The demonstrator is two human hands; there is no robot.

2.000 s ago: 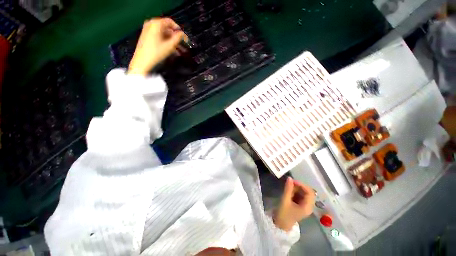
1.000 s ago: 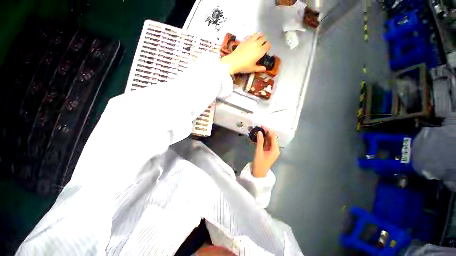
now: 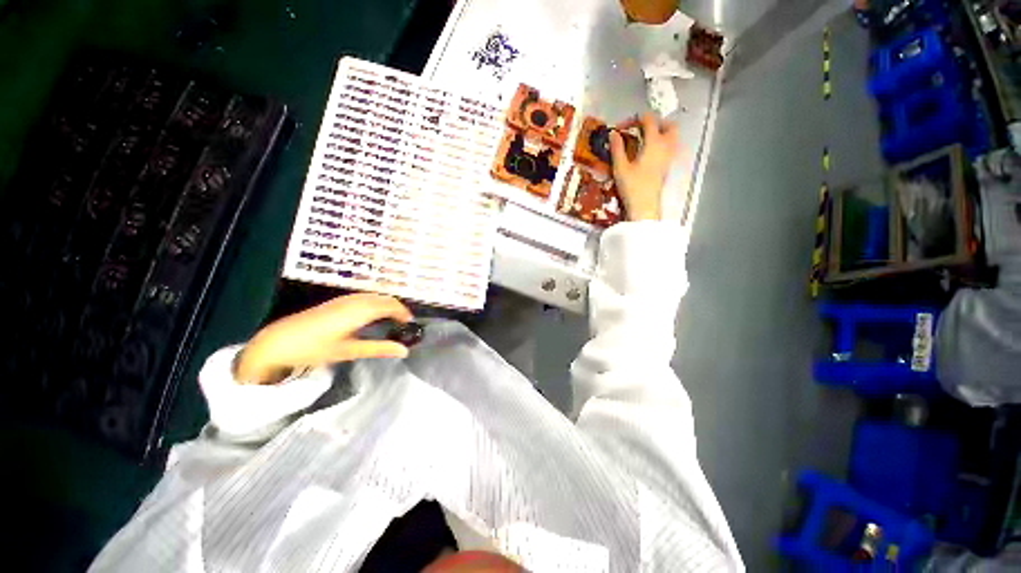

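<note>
My left hand is in front of the white slotted tray, with a small round black unit between its thumb and fingers. My right hand is at the upper right orange bin, fingertips down among its black parts. Whether it pinches a part cannot be told. The other orange bins hold black parts at upper left and lower left, and pale and reddish parts at lower right.
A black compartment tray lies on the green mat at left. Loose dark specks lie on the white machine top beyond the bins. A crumpled white wipe, a small dark red box and an amber-brown object stand beyond. Blue stools are at right.
My left hand has drawn back from the bins to in front of the white tray, now with the black unit that my right hand held. My right hand has moved up to the bins.
</note>
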